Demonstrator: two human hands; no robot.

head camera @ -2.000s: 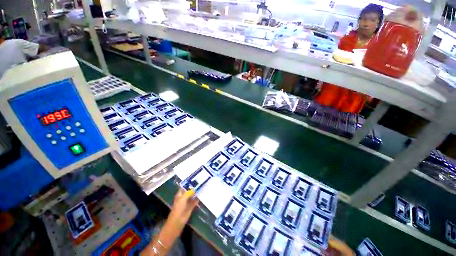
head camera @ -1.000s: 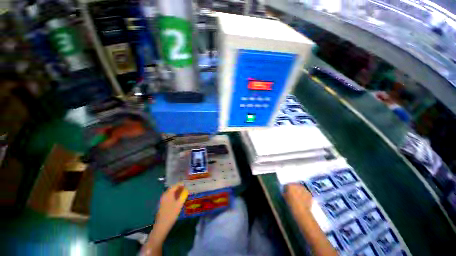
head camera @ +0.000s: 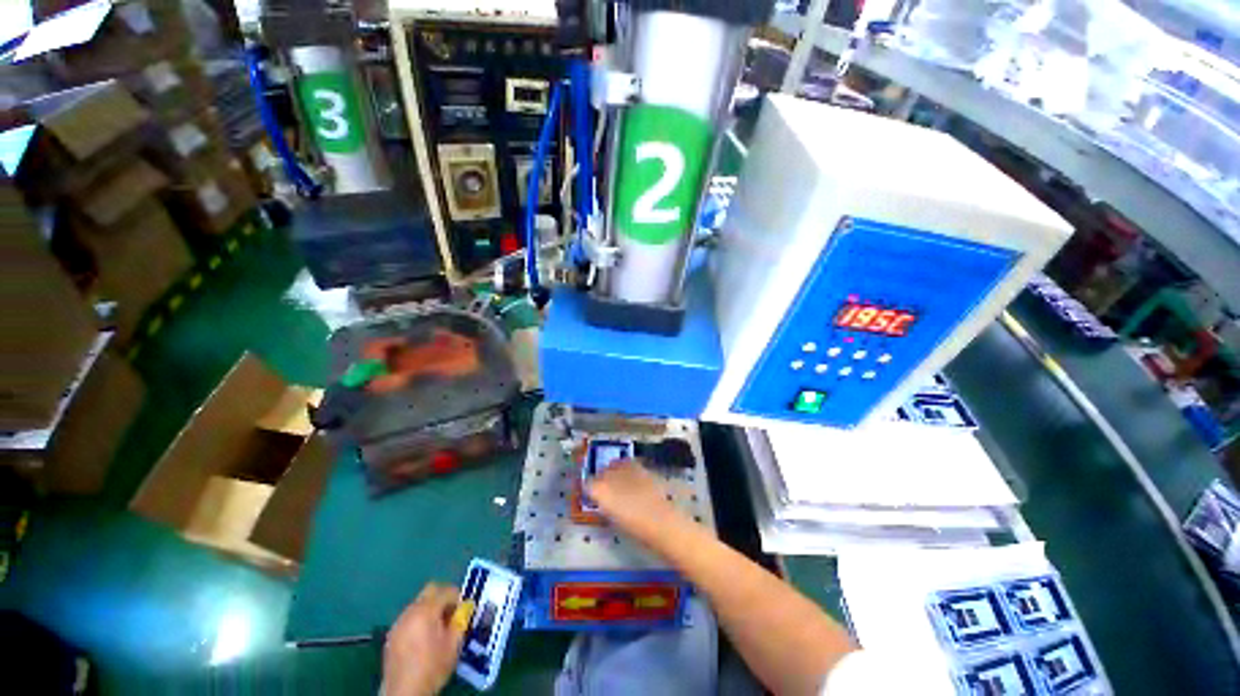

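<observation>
My left hand (head camera: 422,642), with a yellow finger cot, holds a blue, black and white panel (head camera: 490,623) by its left edge, left of the press base. Another panel (head camera: 611,453) lies in the orange-red fixture (head camera: 583,505) on the silver-grey base plate (head camera: 592,547), below the blue press head (head camera: 630,364). My right hand (head camera: 622,492) reaches in from the right, its fingers bunched at that panel's lower part. Its fingertips are partly hidden, so I cannot tell if they grip it.
The temperature controller (head camera: 870,320) stands right of the press. White sheets (head camera: 891,469) are stacked below it, with a panel sheet (head camera: 898,578) in front. A dark tool block (head camera: 433,408) and an open cardboard box (head camera: 204,490) are at left. The green conveyor (head camera: 1074,462) runs at far right.
The view has turned toward the press. My right hand has moved from the panel sheet to the fixture. My left hand has moved down and left and now shows a panel in it.
</observation>
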